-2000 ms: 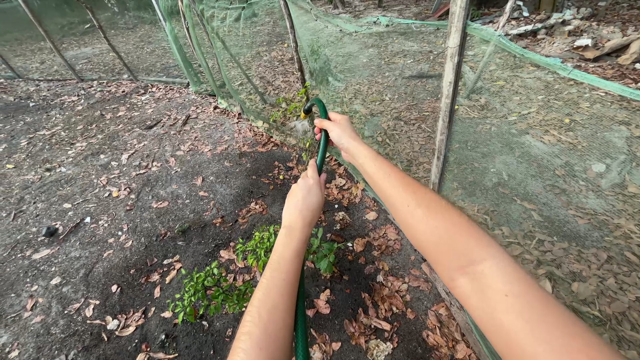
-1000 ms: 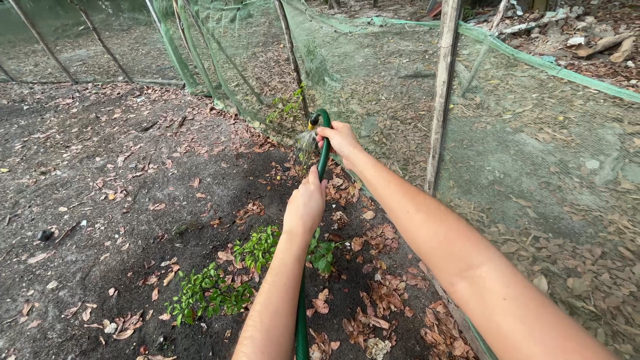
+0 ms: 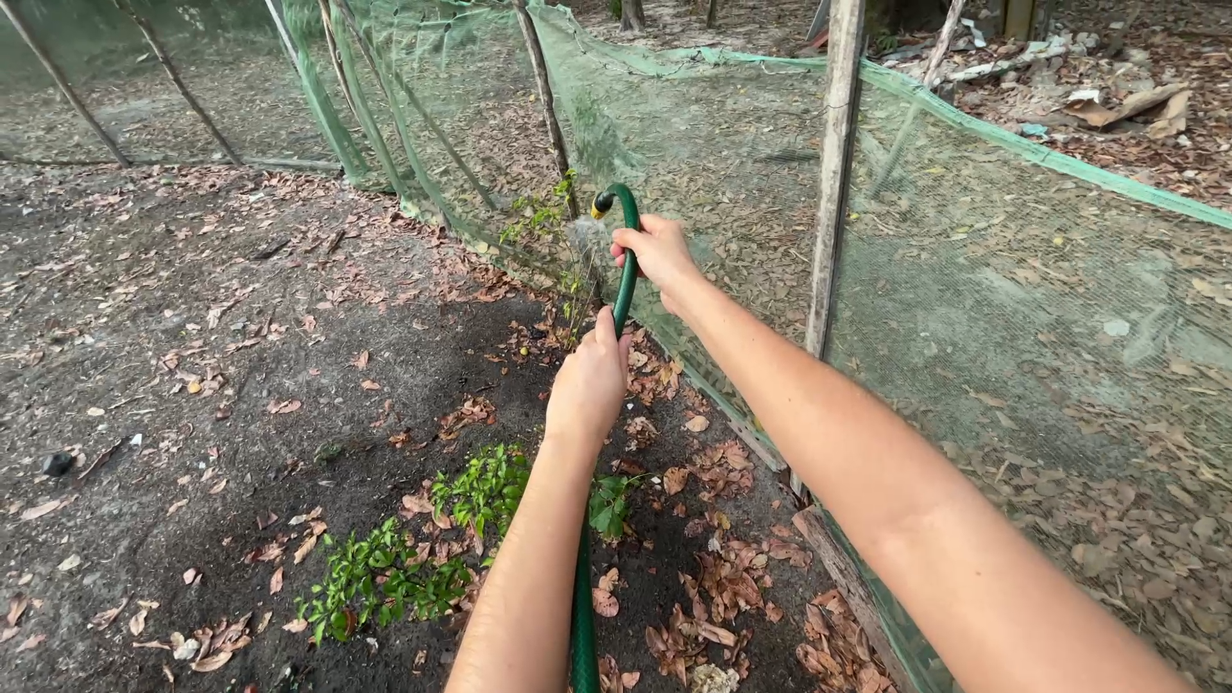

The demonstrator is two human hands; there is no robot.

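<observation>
A green garden hose (image 3: 584, 606) rises from the bottom edge, partly behind my left forearm, and bends over at its top. My left hand (image 3: 589, 380) is closed around its lower part. Higher up, my right hand (image 3: 656, 258) grips it just below the bend. The black and yellow hose nozzle (image 3: 601, 203) points down and to the left, with water spraying from it. A thin leafy plant (image 3: 539, 217) stands behind the spray, by the net. Low green plants (image 3: 375, 580) grow in the dark soil left of and behind my left forearm.
Green netting (image 3: 1020, 337) on wooden posts runs along the right and across the back. The nearest wooden post (image 3: 834, 183) stands beyond my right forearm. A wooden board (image 3: 847, 587) lies along the net's foot. Dry leaves (image 3: 722, 587) are scattered over the soil, and debris (image 3: 1126, 106) lies beyond the net.
Water spray shows at the nozzle one second ago and now; it is not plain in the oldest frame. Both hands keep their hold on the hose, with only slight shifts.
</observation>
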